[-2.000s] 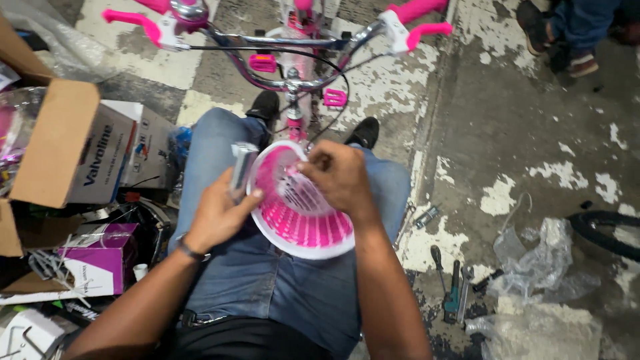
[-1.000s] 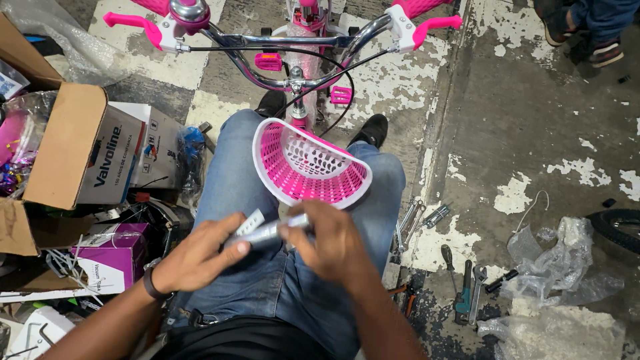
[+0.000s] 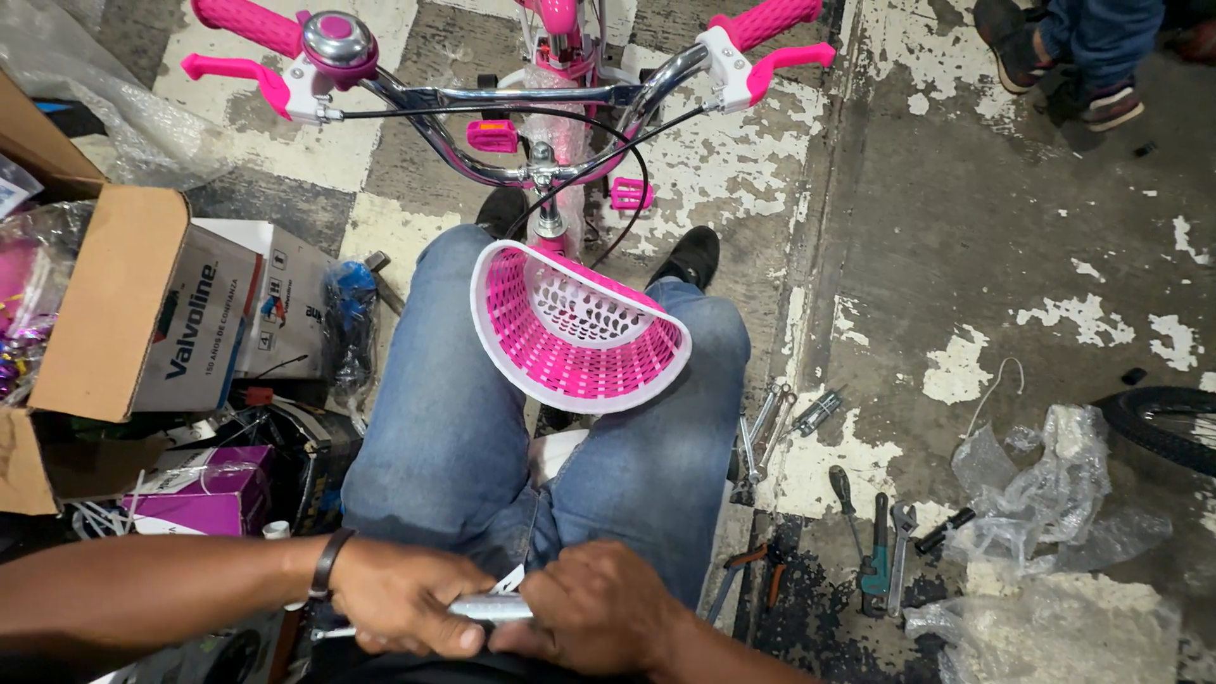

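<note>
My left hand (image 3: 408, 594) and my right hand (image 3: 594, 608) meet low over my lap, both gripping a silvery metallic object (image 3: 489, 608) whose kind is unclear. A bit of white material pokes up between them. Beyond, a pink and white plastic bicycle basket (image 3: 579, 328) rests tilted across my thighs, touched by neither hand. Past it stands a pink child's bicycle with chrome handlebars (image 3: 532, 176), pink grips, white and pink brake levers and a bell (image 3: 337, 43). A thin rod end shows left of my left hand.
Open cardboard box (image 3: 114, 304), Valvoline box (image 3: 199, 323) and purple box (image 3: 199, 494) stand left. On the floor right lie wrenches (image 3: 765, 427), a screwdriver (image 3: 841, 489), an adjustable wrench (image 3: 901, 560), plastic wrap (image 3: 1035, 484) and a tire (image 3: 1159, 427). Another person's feet (image 3: 1054, 57) are upper right.
Two seconds ago my hands were at the basket; it now lies on my thighs without them. Both hands have come back toward my waist with the silvery object.
</note>
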